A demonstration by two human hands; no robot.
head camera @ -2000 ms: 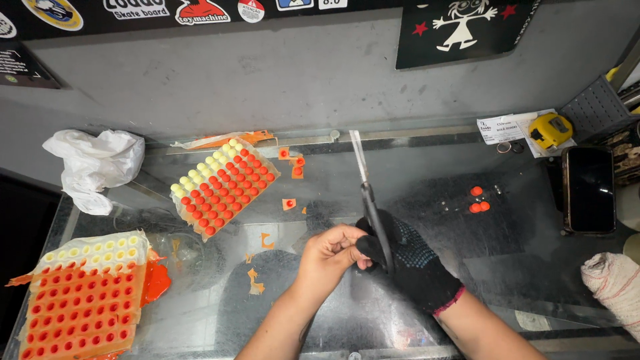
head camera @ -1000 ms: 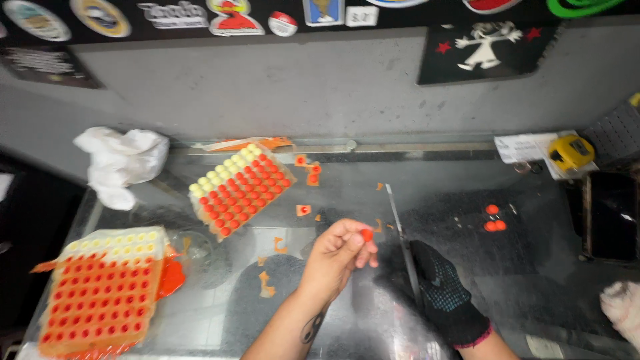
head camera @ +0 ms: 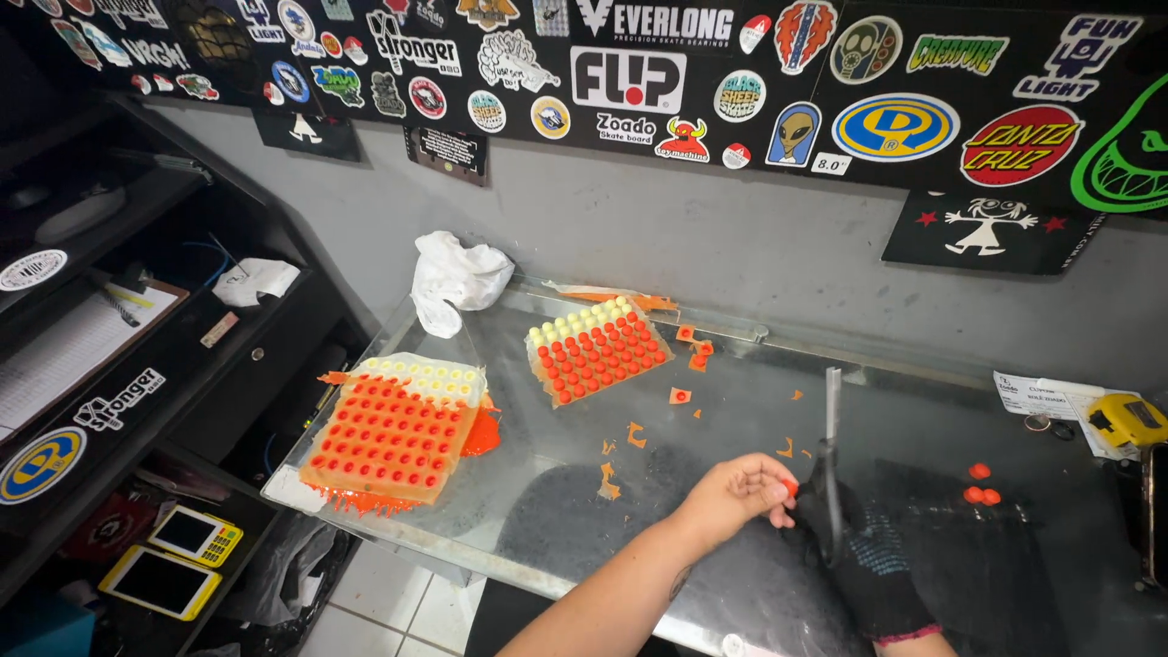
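Between its thumb and fingers my left hand (head camera: pixel 744 497) pinches a small red rubbery piece (head camera: pixel 789 488). My right hand (head camera: pixel 867 547), in a black glove with blue dots, holds scissors (head camera: pixel 831 456), blades pointing up, just right of the left hand. Several red domed pieces (head camera: pixel 982 495) lie on the glass tabletop at right. A domed sheet (head camera: pixel 598 351), pale yellow along the back and red in front, lies behind and left of my hands. Farther left is a second sheet (head camera: pixel 392 433) with cup-like hollows and ragged red edges. Cut squares (head camera: pixel 680 396) lie beside the domed sheet.
Orange trimmings (head camera: pixel 636 435) are scattered over the glass. A crumpled white bag (head camera: pixel 456 278) sits at the back left, and a yellow tape measure (head camera: pixel 1127 420) rests on papers at right. A dark shelf unit (head camera: pixel 246 356) stands left; a stickered panel (head camera: pixel 657 91) spans the back.
The view has swung left and widened. My hands have moved apart since the earliest frame, and the red piece shows in my left fingertips. It was there one second ago too.
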